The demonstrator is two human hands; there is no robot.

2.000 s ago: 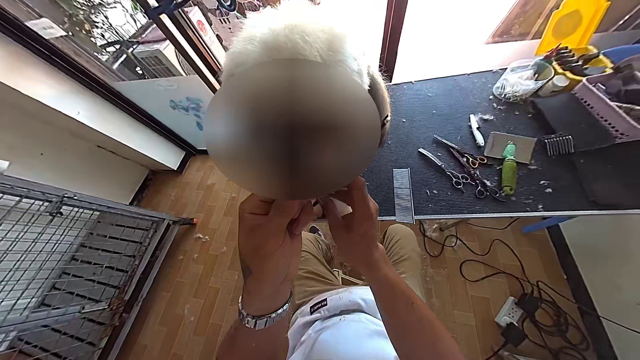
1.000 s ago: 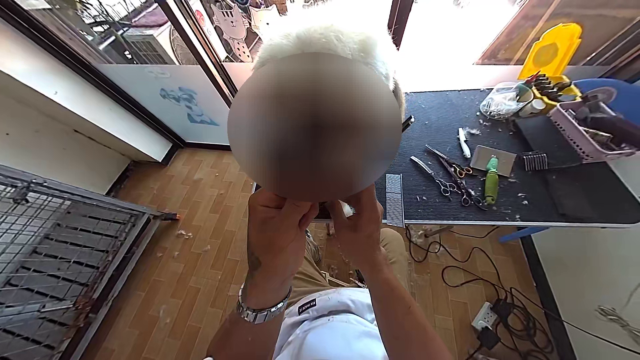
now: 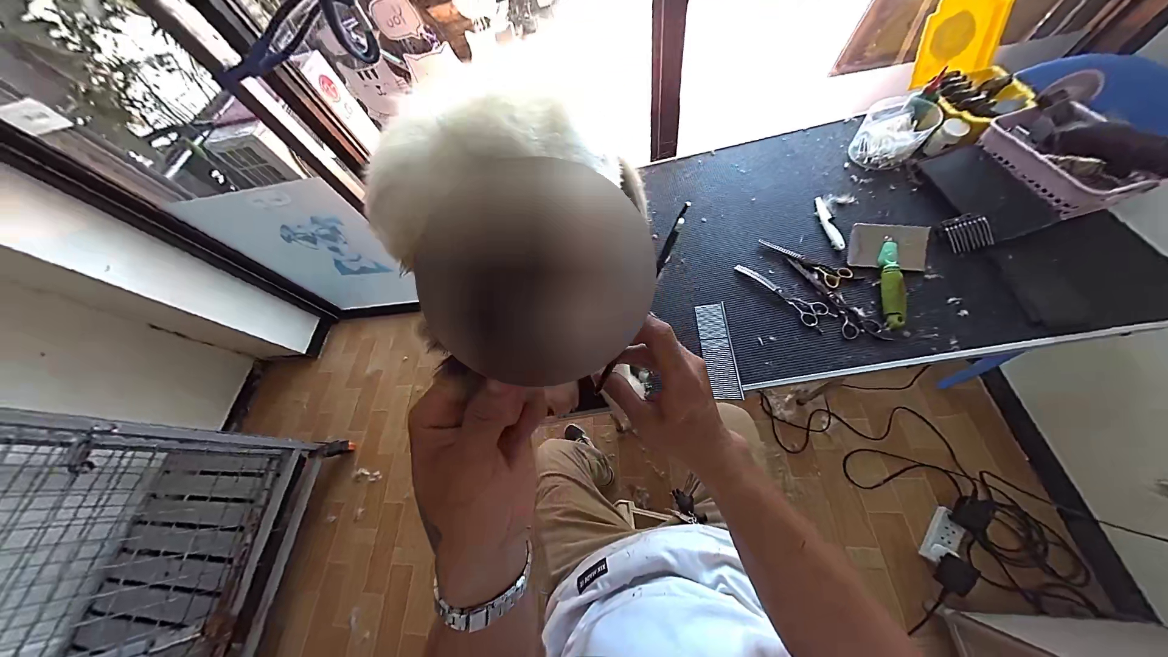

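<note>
A dog with fluffy white fur [image 3: 493,132] is in front of me at the table's left end; its face is blurred out. Under its chin, my left hand [image 3: 479,433] has bent fingers closed on the chin, their tips partly hidden. My right hand [image 3: 671,392] is just right of the chin, thumb and forefinger around a thin dark item [image 3: 604,372] whose kind I cannot tell. A metal comb [image 3: 719,351] lies beside that hand on the black grooming table [image 3: 712,255]. Farther right are thinning shears [image 3: 780,297], more scissors [image 3: 826,283] and a green-handled grooming tool [image 3: 892,287].
A white-handled tool [image 3: 829,224], a slicker brush pad [image 3: 887,246], a clear tub [image 3: 894,132], a yellow caddy [image 3: 990,96] and a pink basket [image 3: 1049,173] are on the table. A wire cage [image 3: 137,538] stands lower left. Cables and a power strip [image 3: 942,534] lie on the floor at right.
My right hand has drawn a little to the right, away from my left hand, and its thumb and forefinger now show around the thin dark item. My left hand stays under the dog's chin.
</note>
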